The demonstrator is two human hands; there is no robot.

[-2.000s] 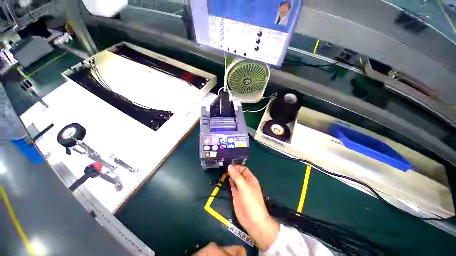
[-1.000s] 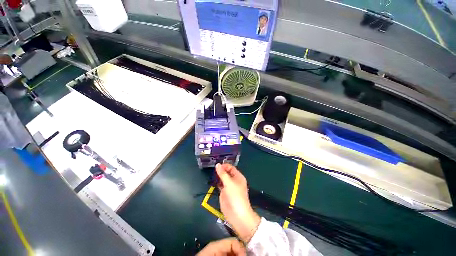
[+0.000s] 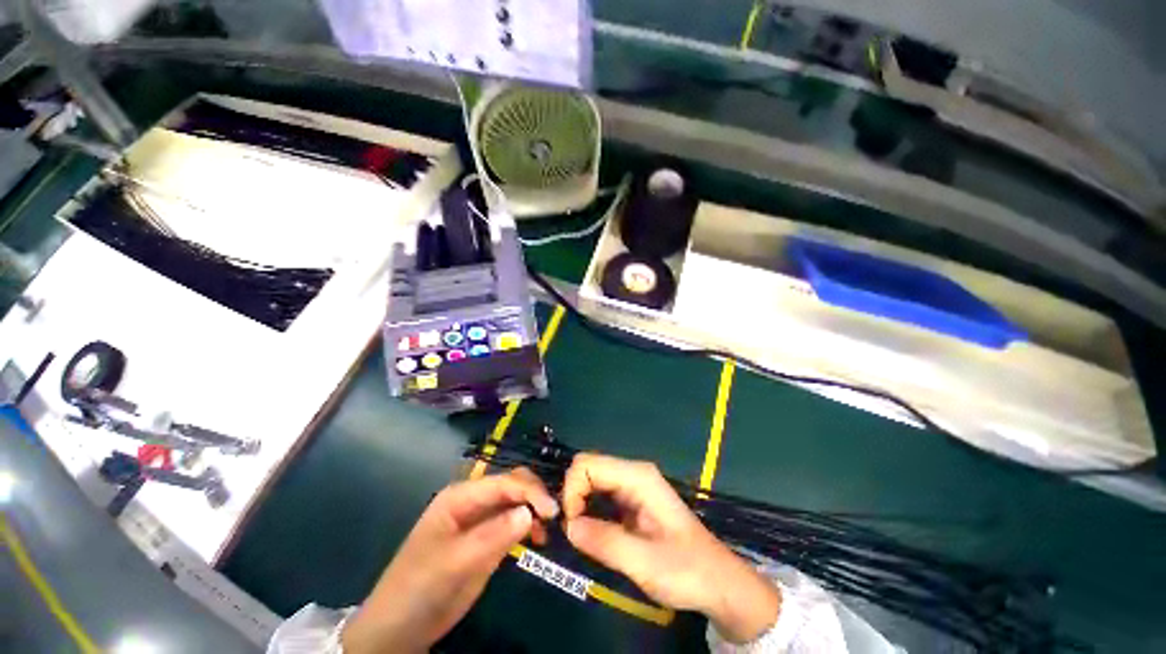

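Observation:
My left hand and my right hand meet over the green mat, fingertips close together. Both pinch a thin black cable between them; its tip and any tape on it are too small to make out. More black cables lie in a loose bundle to the right of my right hand, with some ends just beyond my fingers. The grey-purple tape dispenser with coloured buttons stands beyond my hands, and neither hand touches it.
A divided tray at the right holds black tape rolls and a blue bin. A cream tray with black cables stands left. A fan stands behind the dispenser. A tape ring and red-handled tool lie on the white board.
My right hand has drawn back from the dispenser's front toward me. My left hand has come up from the bottom edge to meet it. The view has shifted.

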